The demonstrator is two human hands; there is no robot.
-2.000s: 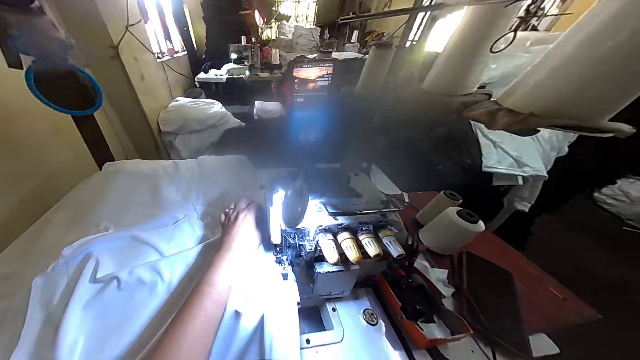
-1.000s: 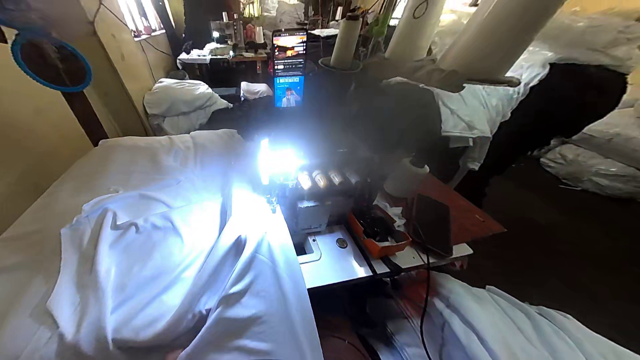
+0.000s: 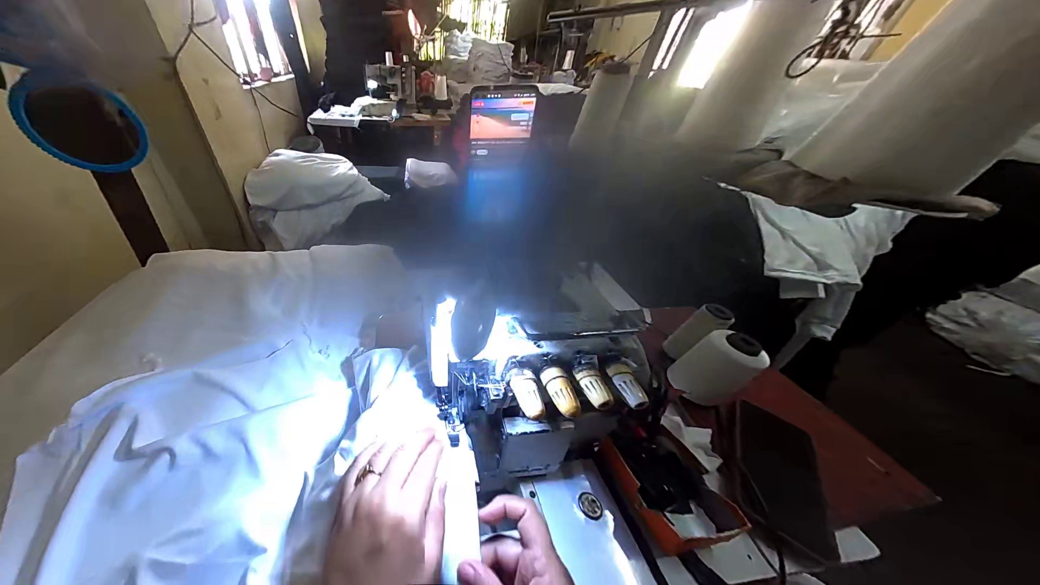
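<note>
A lit overlock sewing machine (image 3: 540, 447) stands at the centre, with several tension dials on its front. White fabric (image 3: 195, 455) covers the left side and runs up to the presser foot (image 3: 452, 426). My left hand (image 3: 390, 504) lies flat on the fabric just below the foot, fingers pointing at it, with a ring on one finger. To its right, my right hand (image 3: 520, 544) has curled fingers at the fabric's right edge; whether it pinches the edge cannot be told.
An orange box (image 3: 691, 536) of dark items and white thread cones (image 3: 719, 366) sit on the red table (image 3: 837, 447) to the right. A phone (image 3: 502, 126) stands behind the machine. Large white rolls (image 3: 926, 97) and a blue-rimmed round object (image 3: 77, 122) are farther off.
Both hands are now in view at the fabric below the presser foot; one second ago neither was plainly visible. The view has shifted.
</note>
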